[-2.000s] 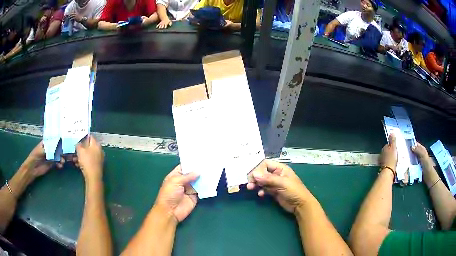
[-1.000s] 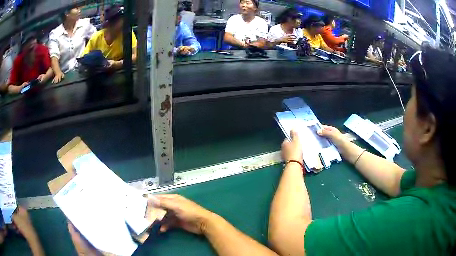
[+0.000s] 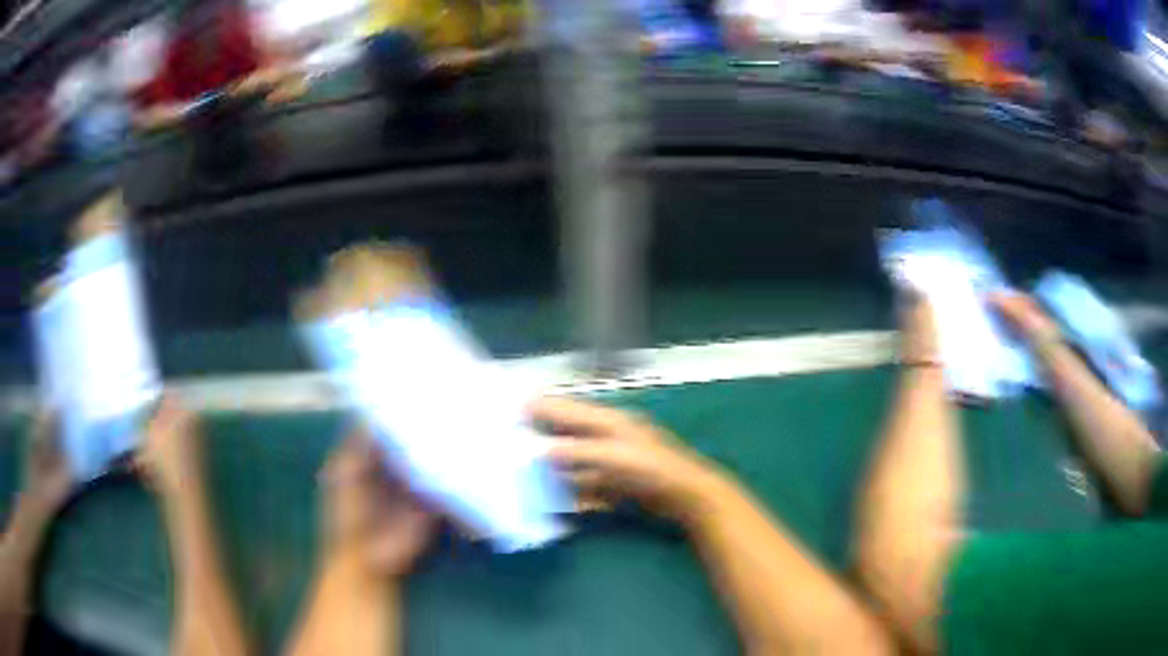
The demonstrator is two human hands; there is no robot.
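The frame is strongly blurred. A stack of flat kraft-backed cartons (image 3: 423, 391), white and pale blue with tan flaps at the far end, is tilted up over the green bench in front of me. My left hand (image 3: 378, 500) holds its near left edge, with the fingers partly hidden behind it. My right hand (image 3: 615, 455) is at its near right edge, fingers on the card. The print and the number of blanks cannot be made out.
At the left another person's hands hold similar cartons (image 3: 96, 352). At the right a person in a green sleeve (image 3: 1050, 590) holds cartons (image 3: 961, 308); another blank (image 3: 1095, 336) lies beyond. A metal post (image 3: 602, 192) stands behind the whitish strip (image 3: 756, 359). Blurred people sit across the line.
The view swung right and then back left. My cartons went from upright to leaning left, and now appear nearer the middle than a second ago. Both hands stay on them.
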